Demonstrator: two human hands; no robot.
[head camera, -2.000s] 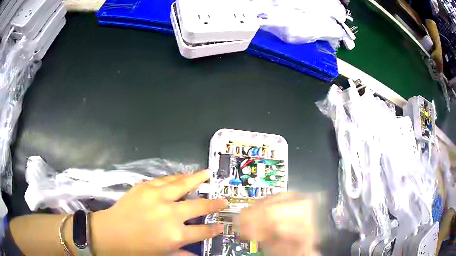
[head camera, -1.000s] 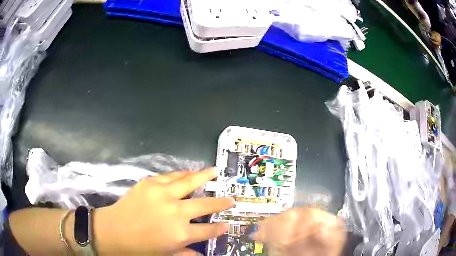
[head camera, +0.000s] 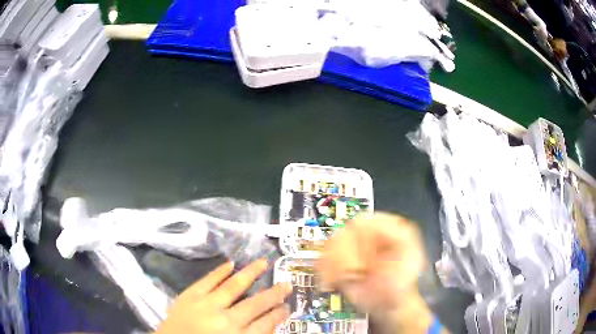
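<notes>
Two open white power strip housings lie one behind the other. The far housing (head camera: 327, 171) shows a circuit board, coloured wires and a dark block. The near housing (head camera: 334, 306) shows a board with a yellow block; the frame's bottom edge cuts it off. My left hand (head camera: 229, 303) has its fingers spread, fingertips at the near housing's left edge. My right hand (head camera: 376, 258) is blurred, fingers curled, over the right side of both housings; whether it holds anything is hidden. A bagged white cord (head camera: 157, 228) runs left from the far housing, with another bagged length below it.
Closed power strips (head camera: 281, 39) sit on blue corrugated sheets (head camera: 372, 81) at the top. Bagged units are piled left (head camera: 72, 39) and right (head camera: 496, 196). An open housing (head camera: 549, 147) stands by the green conveyor (head camera: 503, 72). Blue material (head camera: 55, 303) lies lower left.
My left hand has moved down, away from the far housing, and its wristband is out of view. My right hand has moved up over both housings. More of the near housing and bagged cords shows.
</notes>
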